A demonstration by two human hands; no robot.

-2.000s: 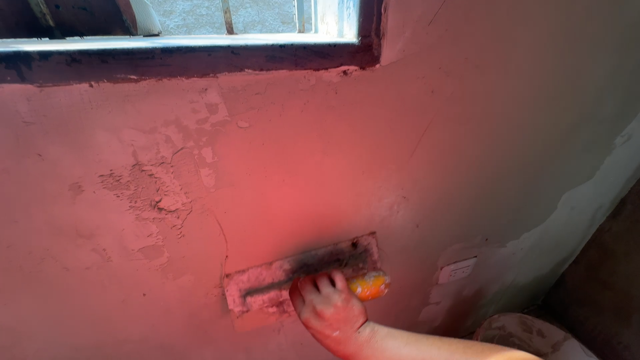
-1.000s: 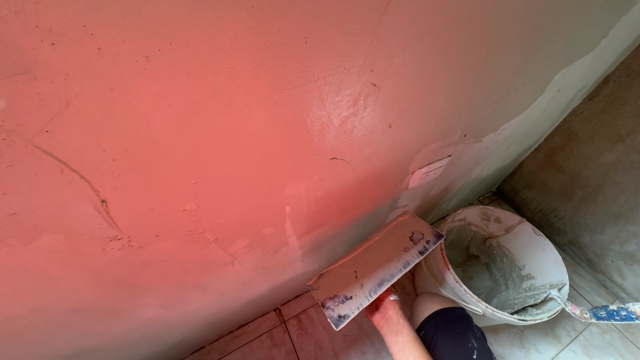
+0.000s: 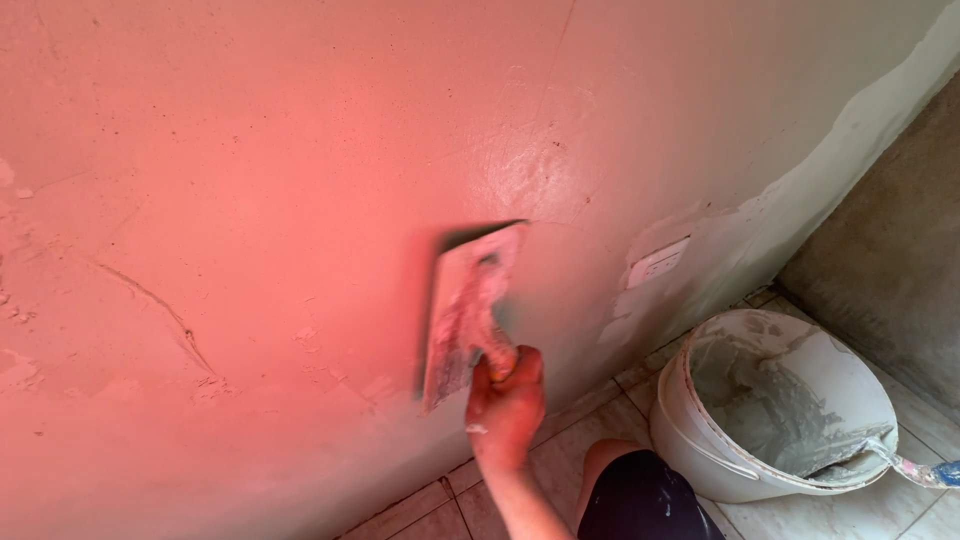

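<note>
My right hand [image 3: 507, 405] grips the orange handle of a flat plastering trowel [image 3: 469, 319] coated with filler. The blade stands steeply tilted at the wall [image 3: 322, 195], slightly blurred; whether its whole face touches cannot be told. Smooth wet-looking patches, small pits and a long crack mark the wall, which looks pink in the light. To the right of my hand, a white plastic bucket [image 3: 675, 442] holds grey filler [image 3: 750, 412]. A tool with a blue handle [image 3: 946, 474] leans over its rim, its blade end in the filler. My left hand is out of view.
A white wall socket plate [image 3: 658, 262] sits low on the wall, above the bucket. Floor tiles [image 3: 570, 457] run along the wall's foot. My knee in dark shorts [image 3: 645, 495] is between my forearm and the bucket. A rough brown wall [image 3: 892, 247] meets this one at the right.
The trowel was low near the bucket with its broad face up one second ago; it has moved up and left to the wall. The view has dropped from the window seen two seconds ago.
</note>
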